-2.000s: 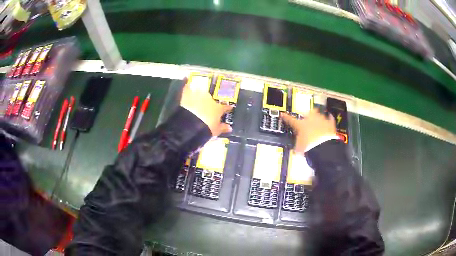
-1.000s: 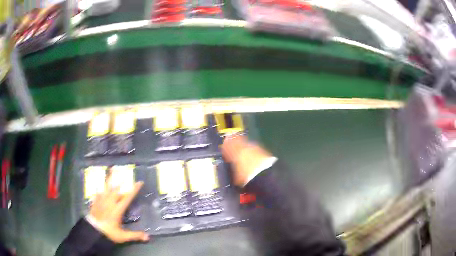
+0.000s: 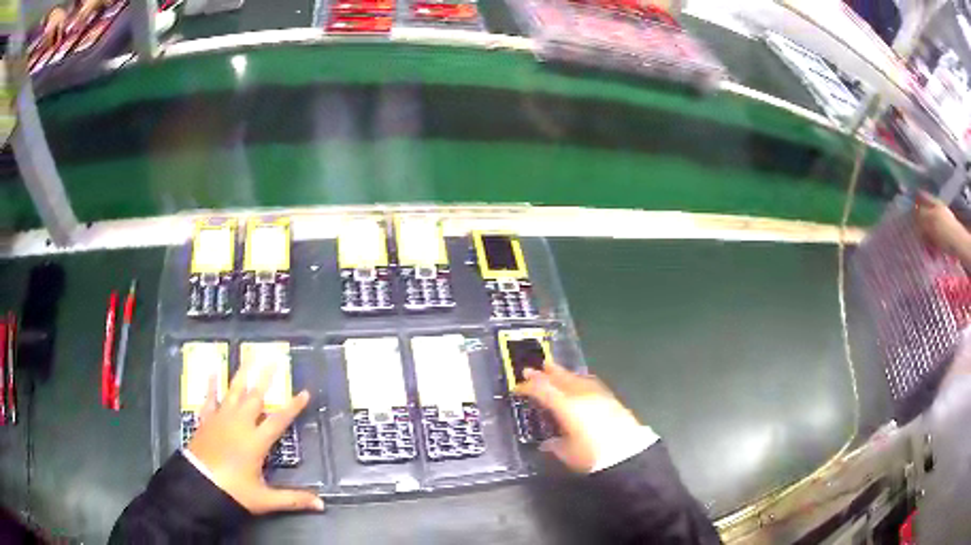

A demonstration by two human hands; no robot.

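Note:
A clear plastic tray (image 3: 319, 332) holds keypad phones in two rows, face up. Eight phones have bright white screens, such as this lit phone (image 3: 380, 399). The two at the right end, the upper dark-screened phone (image 3: 500, 275) and the lower dark-screened phone (image 3: 525, 357), are dark. My left hand (image 3: 247, 442) is spread with its fingers over the two lower-left phones, partly hiding them; it grips nothing. My right hand (image 3: 580, 415) has its fingers on the lower dark-screened phone at its right side and partly covers its keys.
Red and pale pens (image 3: 115, 351) and a flat black device (image 3: 40, 319) lie left of the tray. A pale rail (image 3: 660, 227) and green belt (image 3: 468, 170) run behind. Filled trays stand beyond the belt. Another person's hand (image 3: 945, 229) is by a clear tray (image 3: 905, 298) at right.
My right hand has moved from the upper-right phone to the lower-right one, which now lies face up where a red-marked back showed. My left hand stays over the lower-left phones.

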